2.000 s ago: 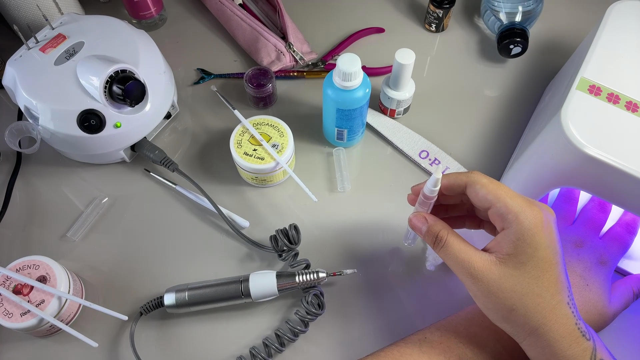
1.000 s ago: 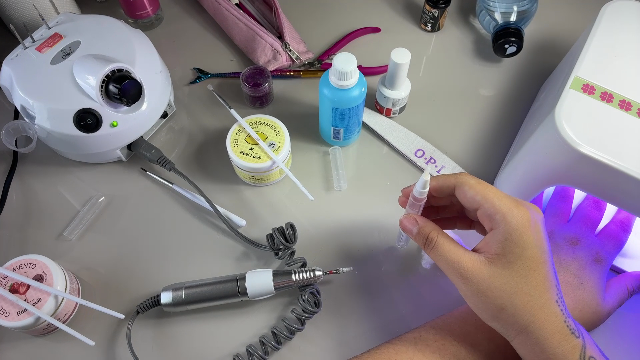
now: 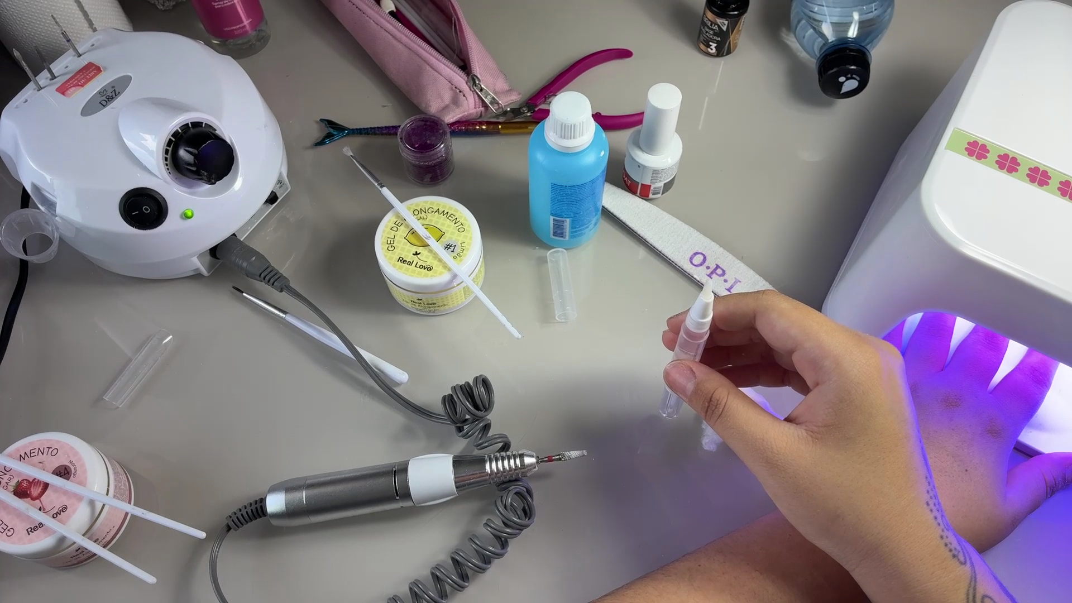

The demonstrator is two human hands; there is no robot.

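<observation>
My right hand (image 3: pixel 804 402) pinches a slim clear pen-type applicator (image 3: pixel 690 343) with a white tip between thumb and fingers. The pen stands nearly upright, tip up; whether its lower end touches the table cannot be told. My left hand (image 3: pixel 959 419) lies palm down with fingers spread, its fingertips inside the white nail lamp (image 3: pixel 988 209), under violet light. My right wrist crosses over my left forearm. Left of the pen are a clear plastic cap (image 3: pixel 561 285), a blue bottle with white cap (image 3: pixel 568 180), and an O.P.I nail file (image 3: pixel 670 234) partly behind my right fingers.
An electric nail drill handpiece (image 3: pixel 360 490) with coiled cord lies left of my hands, wired to its white control unit (image 3: pixel 142 159). Brushes rest across a yellow-lidded gel jar (image 3: pixel 429 276) and a pink-lidded jar (image 3: pixel 50 494). Behind stand a white polish bottle (image 3: pixel 653 151) and pink-handled nippers (image 3: pixel 578 75).
</observation>
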